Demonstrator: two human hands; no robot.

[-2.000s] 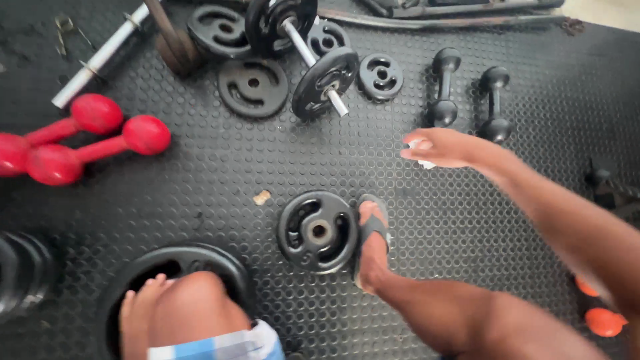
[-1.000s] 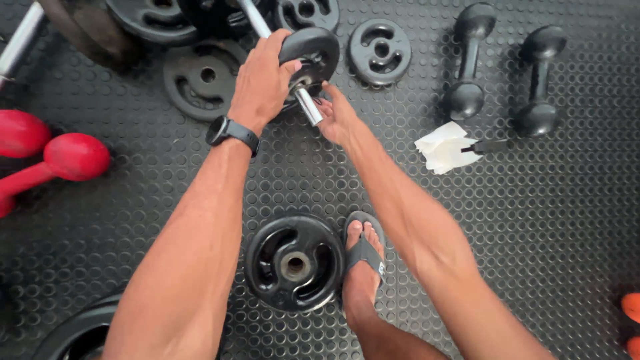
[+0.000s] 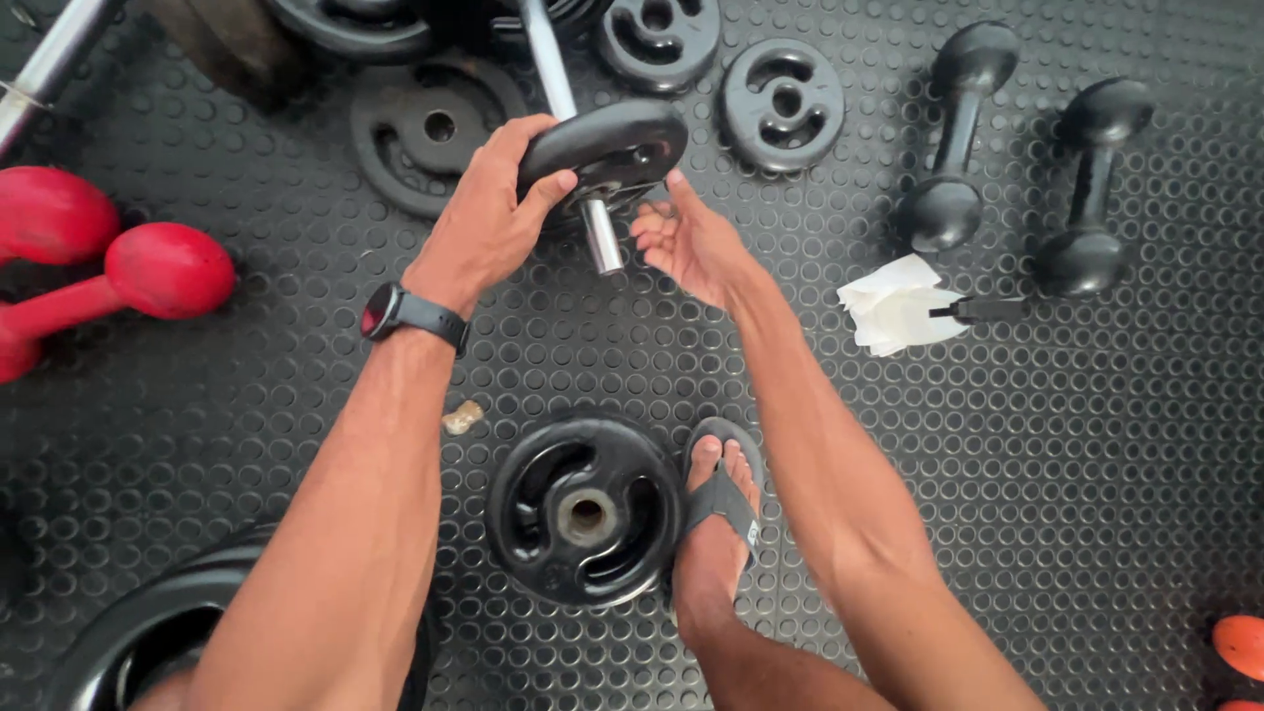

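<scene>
My left hand [image 3: 499,202], with a dark watch on the wrist, grips the left edge of a black weight plate [image 3: 632,138] with thumb and fingers. The plate sits on a chrome dumbbell bar [image 3: 602,237], whose bare end sticks out toward me. At the plate's lower right is my right hand [image 3: 691,237], its index fingertip at a thin wire clip [image 3: 637,193] around the bar; whether it pinches the clip is hard to tell. Another black plate [image 3: 587,509] lies flat on the floor beside my sandalled foot [image 3: 724,494].
Grey plates [image 3: 783,106] lie beyond the bar. Two black dumbbells [image 3: 953,138] stand to the right, with white paper [image 3: 894,301] and a black strap-like piece [image 3: 987,310] below them. Red dumbbells [image 3: 170,270] are at left. Stacked plates [image 3: 148,612] lie at lower left.
Two seconds ago my right hand held something white near the black dumbbells; white paper now lies on the floor there. Both hands have since come to the plate and bar.
</scene>
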